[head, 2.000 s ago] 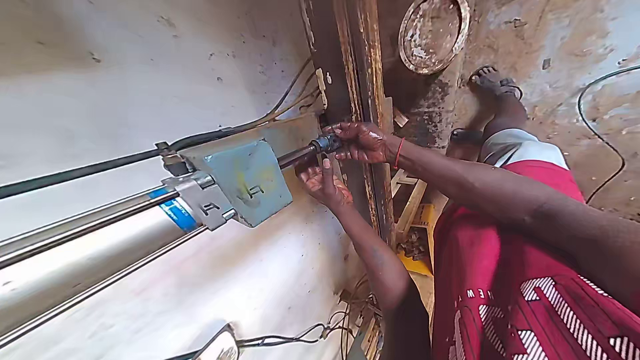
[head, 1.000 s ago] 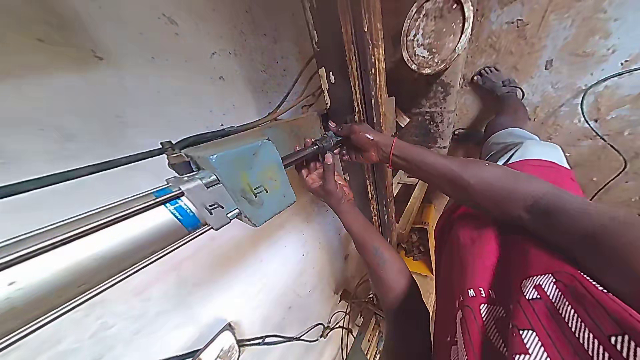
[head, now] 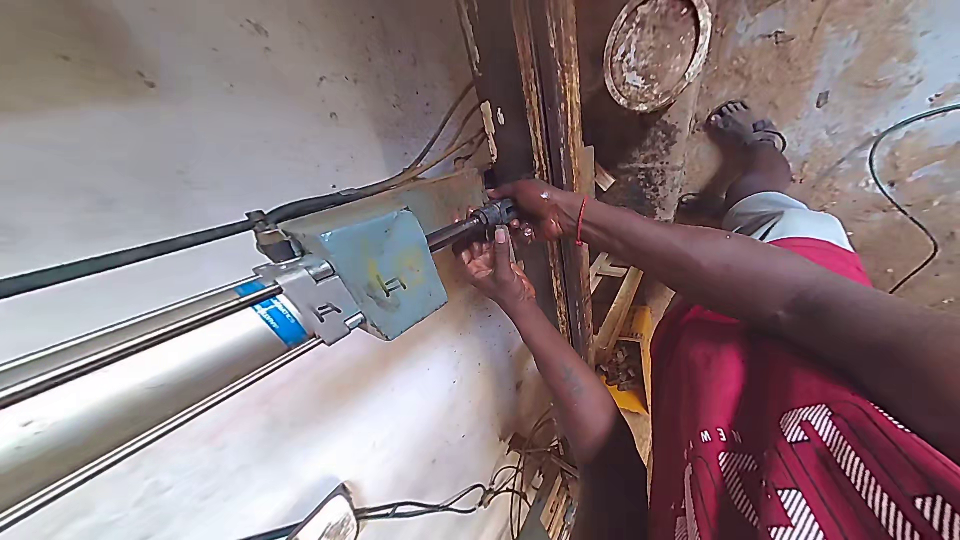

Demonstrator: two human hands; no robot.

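Observation:
A metal pneumatic cylinder (head: 142, 375) with tie rods slants in from the lower left, fixed to a blue-grey painted metal bracket (head: 397, 277). Out of the bracket comes a dark piston rod (head: 448, 235), with a dark metal rod-end fitting (head: 495, 213) on it. My right hand (head: 534, 206), a red string at its wrist, grips the far end of the fitting. From below, my left hand (head: 499, 270) holds the near part, its thumb against the fitting and its fingers partly hidden behind the rod. The fitting's far end is hidden by my right hand.
A dark hose (head: 142, 244) runs along the pale wall (head: 225, 135) to a worn metal post (head: 566, 112). A round, dirty lid or pan (head: 660, 52) is at the top. Loose cables (head: 427, 510) lie below, and a thin hose (head: 889, 187) curves over the floor at right.
My left hand's thumb has come up against the fitting. My right hand has shifted slightly but remains at the fitting's far end. The cylinder and bracket show no plain change.

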